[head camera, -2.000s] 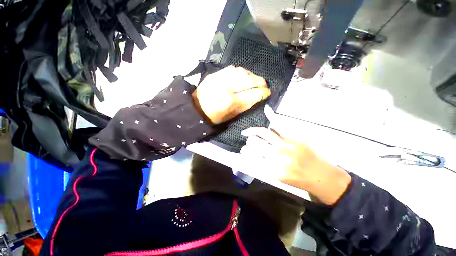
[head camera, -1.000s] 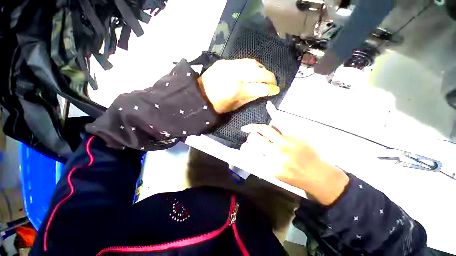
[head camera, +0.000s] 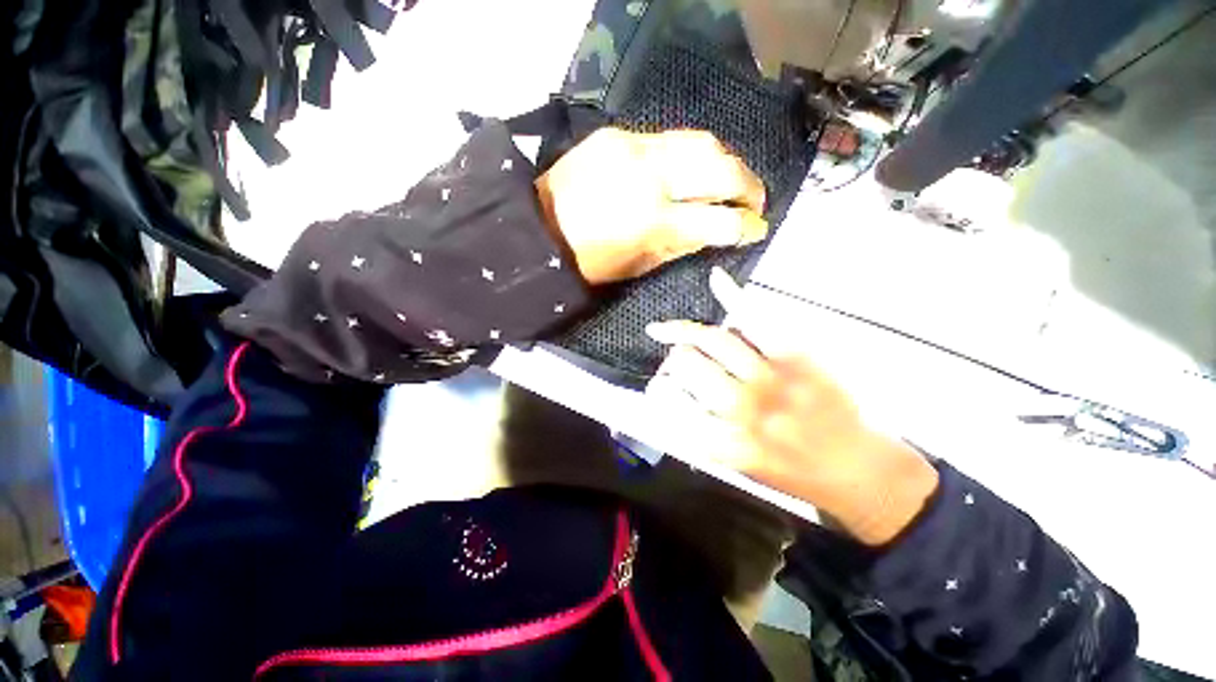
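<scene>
The black mesh pocket (head camera: 627, 316) lies on the white table with its upper end by the machine's needle area (head camera: 843, 137). A strip of camouflage panel (head camera: 608, 53) shows along its upper left side. My left hand (head camera: 651, 203) lies across the mesh, its fingers bunched on the cloth near the right edge; what is under the palm is hidden. My right hand (head camera: 787, 413) rests palm down at the table's front edge, thumb and index finger apart, fingertips beside the mesh's lower right edge. It holds nothing visible.
Silver thread snips (head camera: 1114, 429) lie on the table at the right. A dark arm-like machine part (head camera: 1000, 100) slants over the upper right. Black strips (head camera: 320, 53) and dark cloth (head camera: 67, 200) hang at the upper left, above a blue bin (head camera: 100, 466).
The machine and the dark arm-like part have shifted right and up in the picture. My left hand and the mesh appear slightly further up and right. My right hand has barely moved.
</scene>
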